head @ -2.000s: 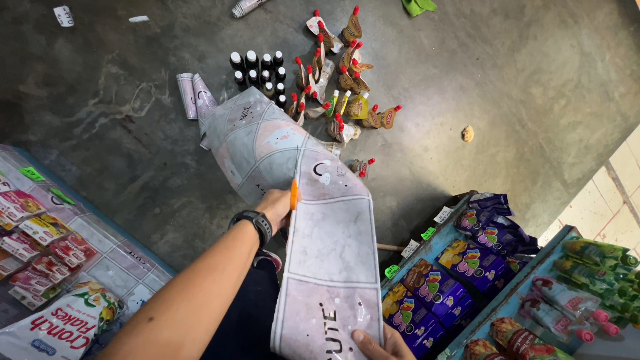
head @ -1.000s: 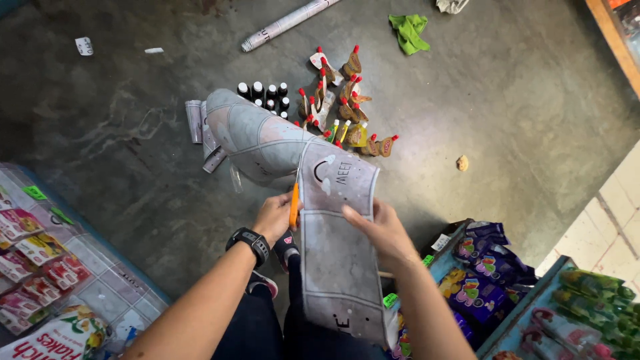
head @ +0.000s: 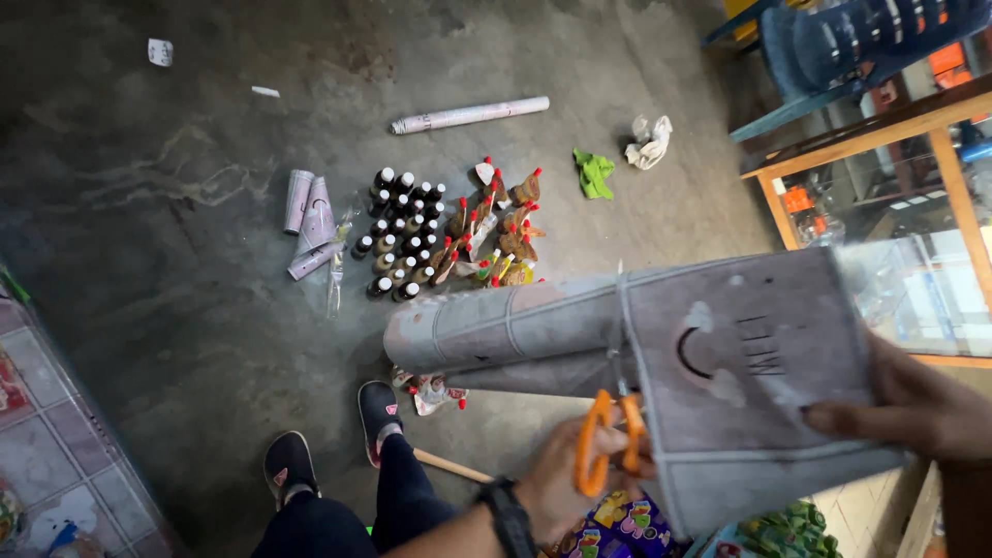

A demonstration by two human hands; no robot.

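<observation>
Orange-handled scissors (head: 607, 442) are in my left hand (head: 570, 473), which wears a black watch; their blades lie at the edge of a grey-pink patterned plastic sheet (head: 744, 349). My right hand (head: 914, 403) grips the sheet's right side, thumb on top. The sheet's rolled part (head: 504, 318) extends left over the floor. Behind it stand several dark bottles with white caps (head: 403, 225) and several red-capped pouches (head: 496, 225). Short rolls of like sheet (head: 314, 217) lie left of the bottles, and a long roll (head: 470, 115) lies beyond them.
A green cloth (head: 594, 173) and a white crumpled cloth (head: 649, 142) lie on the floor. At right are a wood-framed glass cabinet (head: 852, 143) and a blue chair (head: 814, 58). Purple snack packs (head: 628, 527) sit below my hands, a wooden stick (head: 453, 465) near my feet.
The sheet and both hands have swung to the right, uncovering more bottles and the short rolls. The view has shifted, bringing the cabinet and chair into sight.
</observation>
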